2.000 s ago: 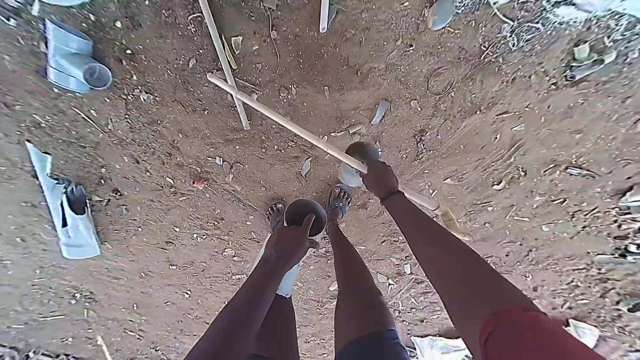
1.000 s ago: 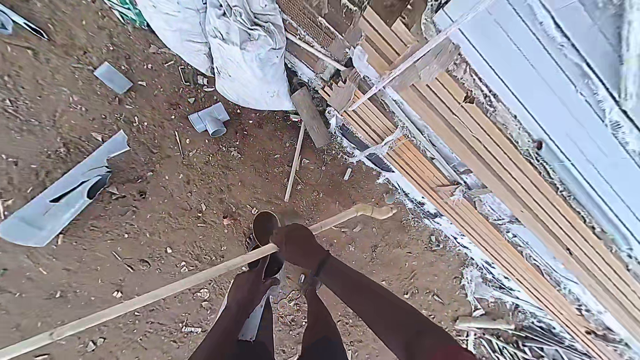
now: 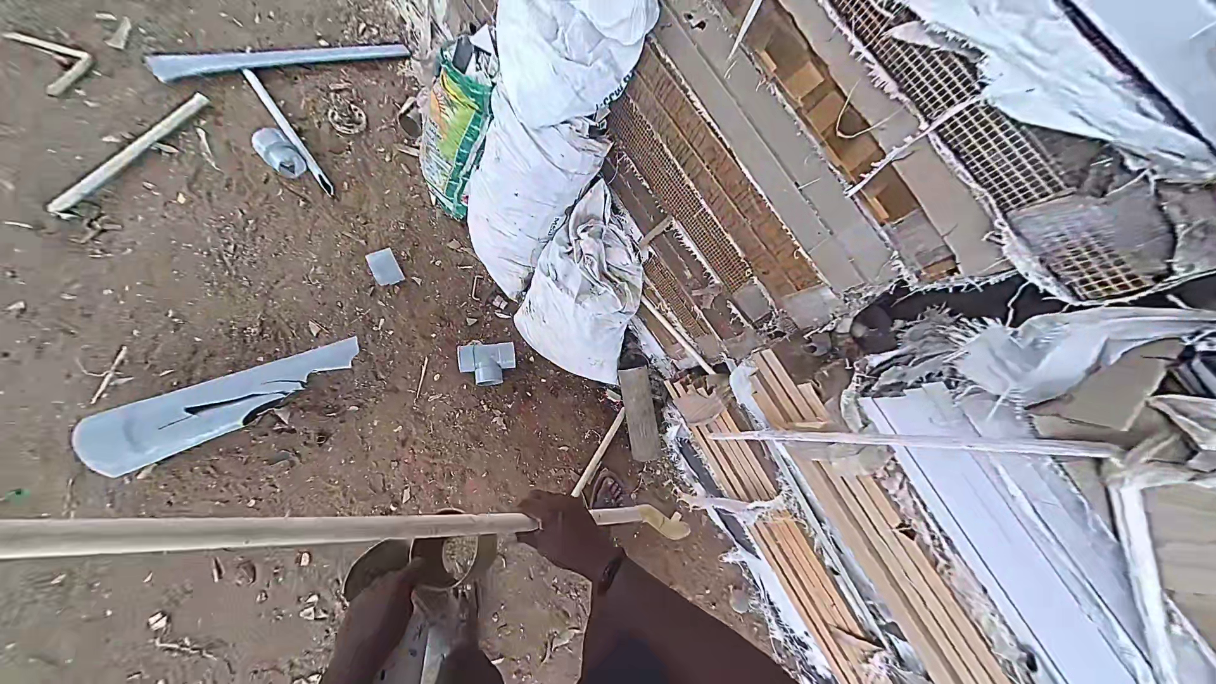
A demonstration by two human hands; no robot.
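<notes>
My right hand (image 3: 570,534) is closed around a long pale wooden pole (image 3: 266,534) near its curved end. The pole runs level out of the left edge of the view. Below it, my left hand (image 3: 389,594) is by a round, hollow, cup-like thing (image 3: 470,560) and a dark rounded piece (image 3: 370,562); these lie partly behind the pole and fingers. The left hand grips at least one of them, but its fingers are not clearly visible. A second thin stick (image 3: 600,451) lies on the ground beyond my right hand.
A grey PVC tee fitting (image 3: 487,362) and a broken grey pipe half (image 3: 209,407) lie on the dirt. White sacks (image 3: 579,285) stand against stacked wooden strips (image 3: 883,541) at the right. A short log (image 3: 639,413) lies beside the stack. More pipe (image 3: 275,63) lies at the upper left.
The view has swung widely toward the sacks and stacked wood. The pole, slanting in both earlier frames, is now level. My right hand has stayed on it, near its curved end.
</notes>
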